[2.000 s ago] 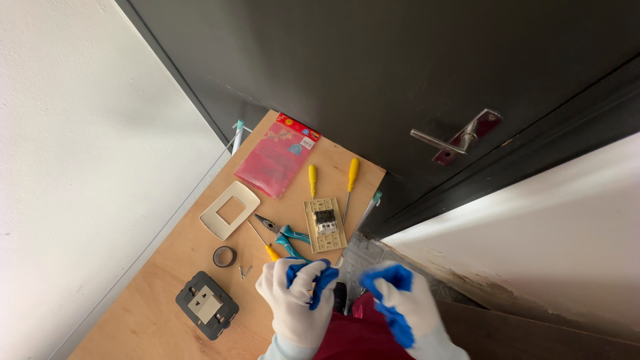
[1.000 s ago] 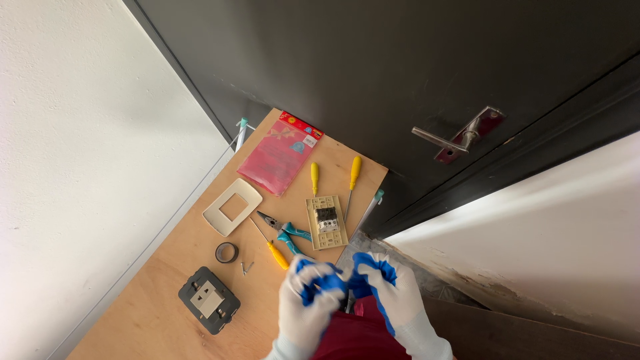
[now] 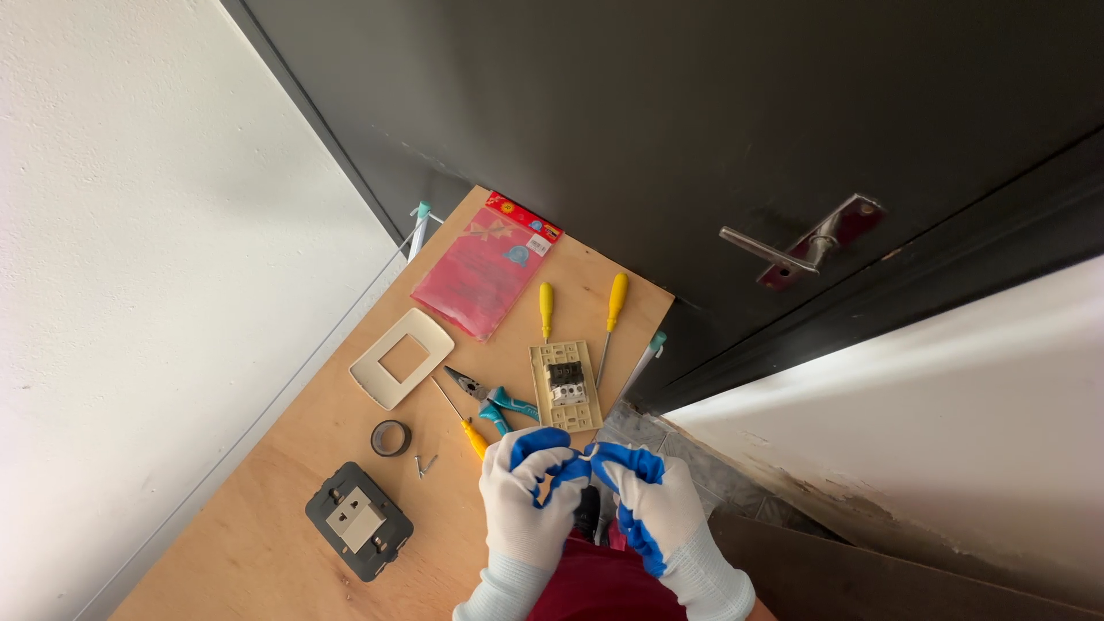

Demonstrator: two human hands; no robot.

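Note:
My left hand (image 3: 535, 483), in a white and blue coated work glove, pinches one end of a small, thin white piece (image 3: 589, 452), perhaps a wire. My right hand (image 3: 645, 496), gloved alike, pinches it from the other side, fingertips almost touching. Just beyond them lies a beige wall plate (image 3: 541, 379) turned back side up, with a black and white terminal module (image 3: 566, 384). Left of it are teal-handled long-nose pliers (image 3: 492, 402), jaws apart, and a yellow-handled screwdriver (image 3: 473, 438). A grey-framed socket (image 3: 358, 520) rests left of my left hand.
On the wooden board (image 3: 259, 535) also lie a beige cover frame (image 3: 361, 371), a tape roll (image 3: 391, 438), screws (image 3: 423, 466), a red plastic packet (image 3: 483, 267) and two yellow screwdrivers (image 3: 546, 309) (image 3: 617, 302). A dark door (image 3: 604, 129) with a metal handle (image 3: 776, 254) stands beyond; a white wall (image 3: 155, 216) is left.
My hands, clearly apart two seconds ago, have come together at the fingertips. The things on the board lie as before.

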